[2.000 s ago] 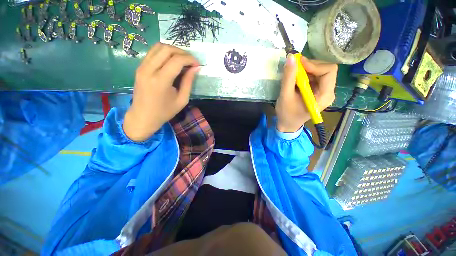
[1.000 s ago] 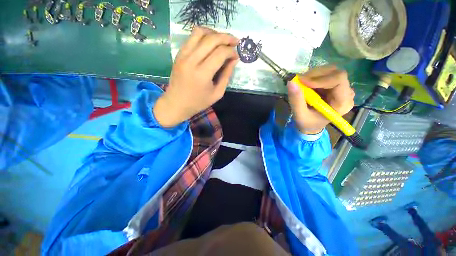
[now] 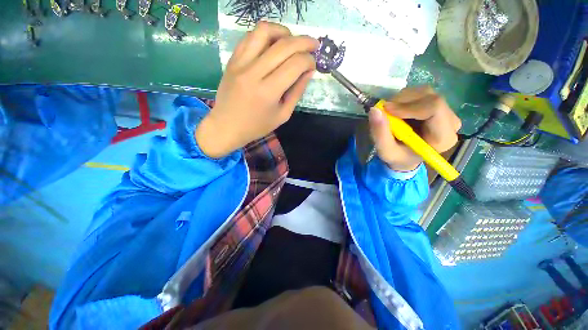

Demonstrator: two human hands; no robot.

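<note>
The round circuit board [image 3: 330, 54] is a dark disc with a pale centre, over the pale work sheet [image 3: 377, 61]. My left hand [image 3: 261, 87] has its fingertips at the board's left edge. Whether a short wire is between these fingertips cannot be seen. My right hand [image 3: 416, 126] holds the soldering iron [image 3: 419, 143] by its yellow handle. The iron's metal tip points up and left and meets the board's lower edge. A loose pile of short black wires [image 3: 265, 10] lies on the sheet above my left hand.
Small curved assemblies [image 3: 175, 19] stand on the green bench [image 3: 116, 61] at upper left. A beige tape roll [image 3: 451, 38] holds silvery bits. A blue and yellow soldering station [image 3: 548, 116] is right of it. Component trays [image 3: 485, 232] are at lower right. A blue sleeve shows at far left.
Since two seconds ago, my left hand has moved right to the board and the iron's tip has come down to it. Since one second ago, the hands have hardly moved; the view has shifted slightly.
</note>
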